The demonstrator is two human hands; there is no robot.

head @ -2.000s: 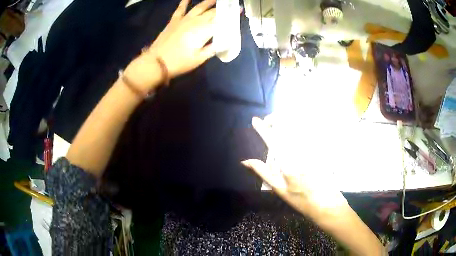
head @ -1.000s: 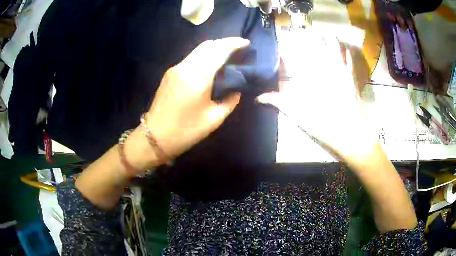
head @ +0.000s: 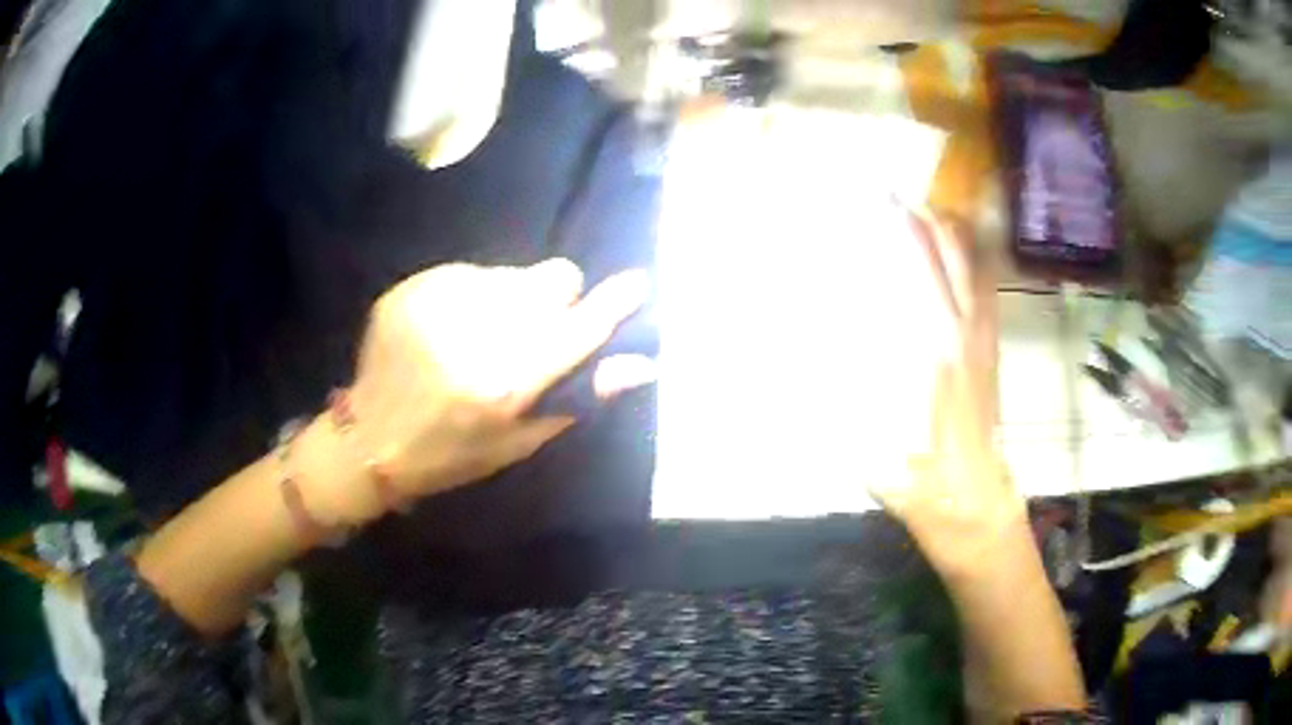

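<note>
A large dark garment piece point(head: 184, 269) covers the left and middle of the table, its right edge running beside strong white glare. My left hand point(head: 468, 368) is on the cloth near that edge, with dark cloth between its thumb and forefinger. The view is blurred. My right hand point(head: 942, 411) is right of the edge, mostly washed out by the glare, so its fingers and anything in them cannot be made out. A separate fingertip shows at the cloth edge, and whose hand it belongs to is unclear. Blurred metal sewing machine parts point(head: 730, 71) show at the top.
A white rounded bar point(head: 461, 78) stands over the cloth at upper left. At right are a lit smartphone point(head: 1063, 177), yellow-orange strips point(head: 952, 106), small metal tools point(head: 1141, 390), a thin white cable point(head: 1073, 425) and a pale blue-and-white sheet point(head: 1254, 276). A white roll point(head: 1207, 560) is below the table edge.
My left hand first came down from the machine to the cloth edge. Since then the whole view has shifted, and the fold it raised no longer shows clearly. My right hand has moved away from the edge.
</note>
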